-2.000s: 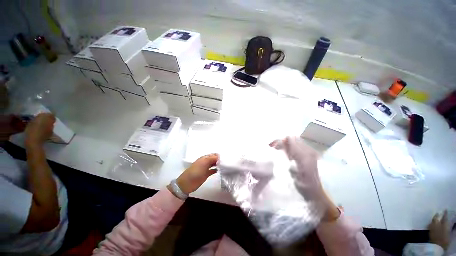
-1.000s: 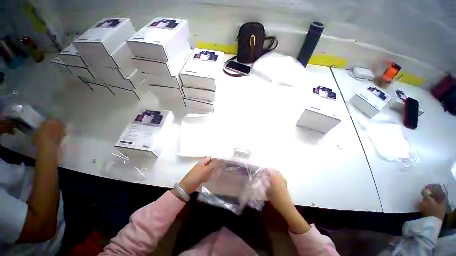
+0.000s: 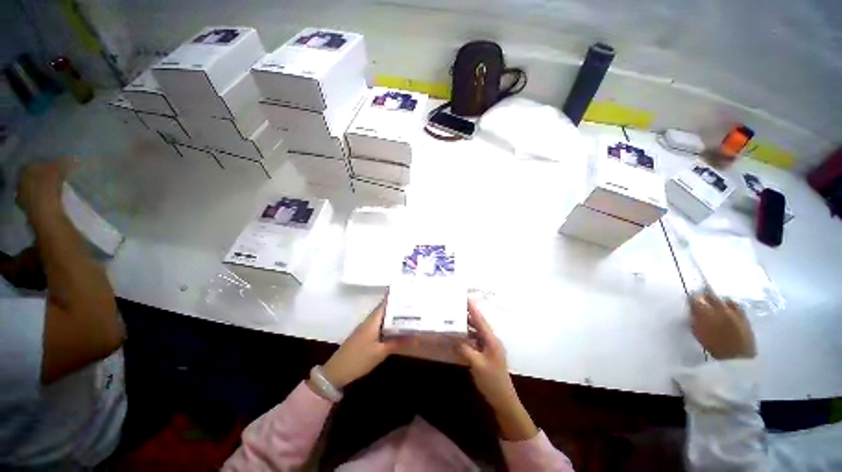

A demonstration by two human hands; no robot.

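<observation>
A white retail box [image 3: 427, 300] with a dark purple-blue picture on top is held at the table's front edge. My left hand [image 3: 365, 346] grips its left side and my right hand [image 3: 487, 355] grips its right side. Whether film covers the box is hard to tell. A whitish flat pile [image 3: 372, 244] lies on the table just behind and left of it, partly lost in glare. Another box [image 3: 280, 240] stands further left, with loose clear film [image 3: 247, 297] at its front.
Tall box stacks [image 3: 309, 78] stand at the back left. Two stacked boxes [image 3: 628, 184] stand at the right. A dark pouch [image 3: 476, 81], phone [image 3: 451, 123] and dark bottle [image 3: 589, 85] are by the wall. Co-workers' arms reach in at left [image 3: 81, 286] and right [image 3: 725, 327].
The crinkled clear bag between my hands has given way to a box held upright-facing between them. A second box now sits on the right box. The right co-worker's hand has moved inward.
</observation>
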